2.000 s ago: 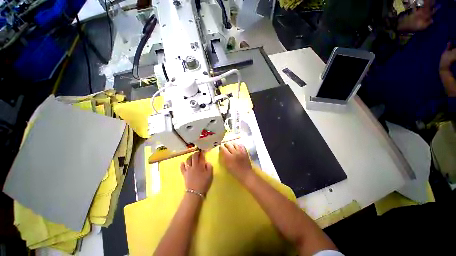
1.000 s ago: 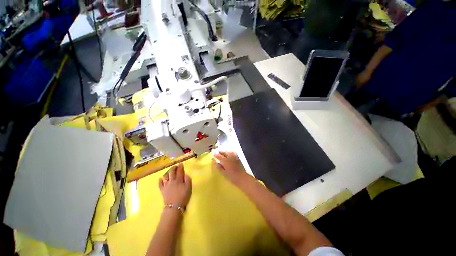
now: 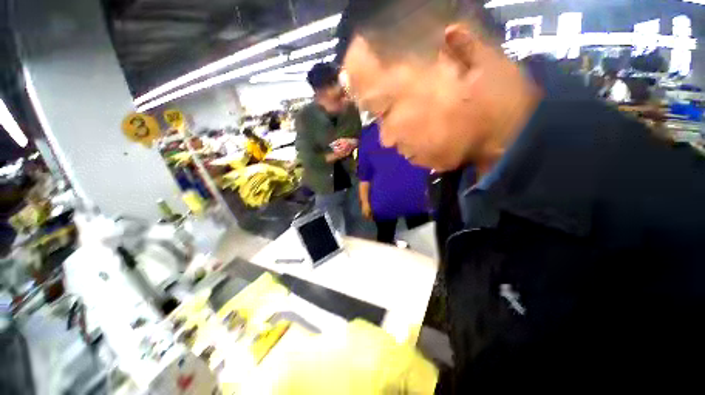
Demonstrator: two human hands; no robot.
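The yellow fabric panel (image 3: 348,362) lies at the bottom of the view, washed out and blurred, with its lower part cut off by the edge. The white sewing machine (image 3: 116,285) stands at the left, blurred, with its red logo near the bottom edge. A small yellow piece (image 3: 270,338) lies between the machine and the panel. Neither my left hand nor my right hand shows in the view.
A person in dark clothes (image 3: 556,254) stands very close on the right. The touchscreen (image 3: 318,237) stands on the white table (image 3: 379,270), beside the black plate (image 3: 332,297). Two people stand beyond it, near a yellow fabric pile (image 3: 263,183) and a pillar (image 3: 93,108).
The view has swung up and to the right. Both hands and the left bundle have left the picture. The dark-clothed person now fills the right side. The machine appears further left.
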